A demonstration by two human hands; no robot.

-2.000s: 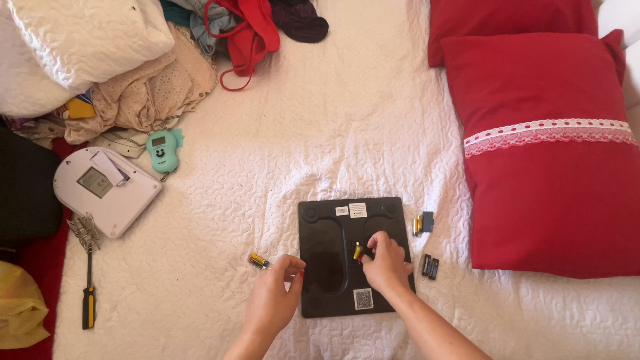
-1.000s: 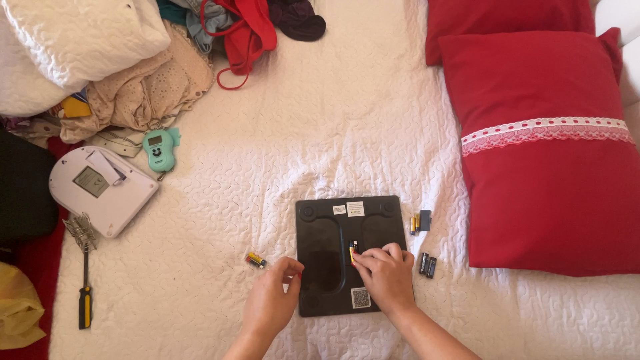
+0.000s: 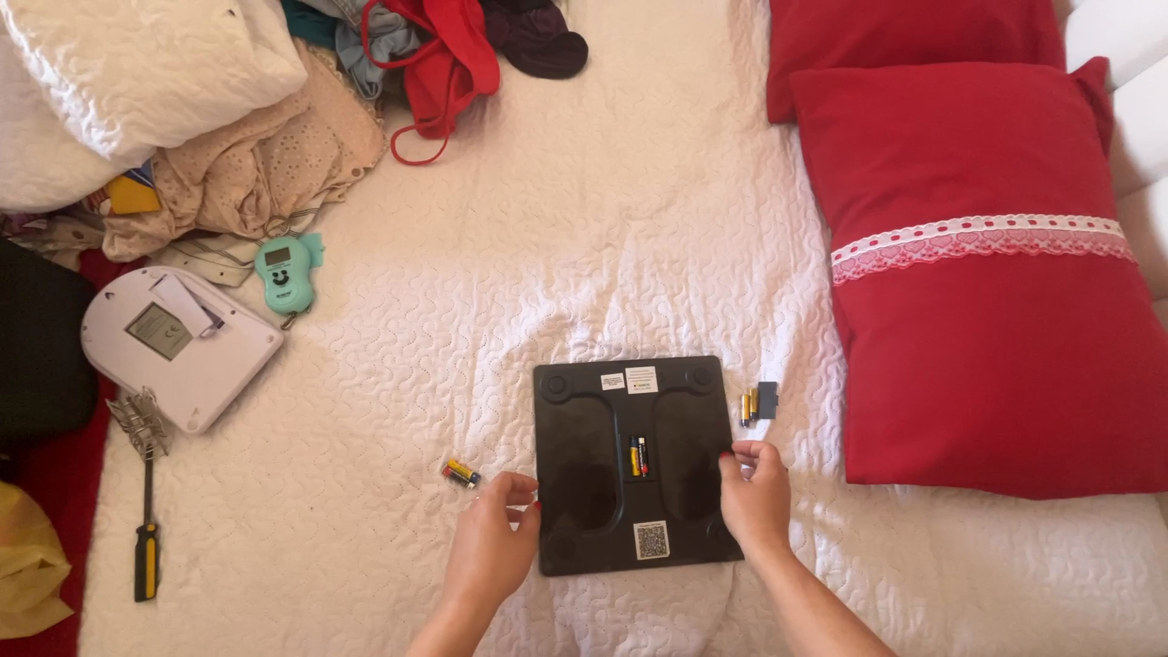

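Observation:
A black bathroom scale lies bottom side up on the quilted bedspread, with batteries in its open compartment. My left hand is at its left edge and my right hand at its right edge, fingers curled against the rim. Loose batteries lie left of the scale, above my left hand. More batteries lie beyond its right edge beside a small dark battery cover. Two dark batteries seen earlier at the right are not visible; my right hand covers that area.
Red cushions lie at the right. At the left are a white device with its underside up, a teal hanging scale and a screwdriver touching a metal coil-like bundle. Clothes and a white folded quilt fill the upper left.
My right hand has moved right, from the battery compartment to the scale's right edge, and has let go of the battery there. My left hand has stayed by the left edge.

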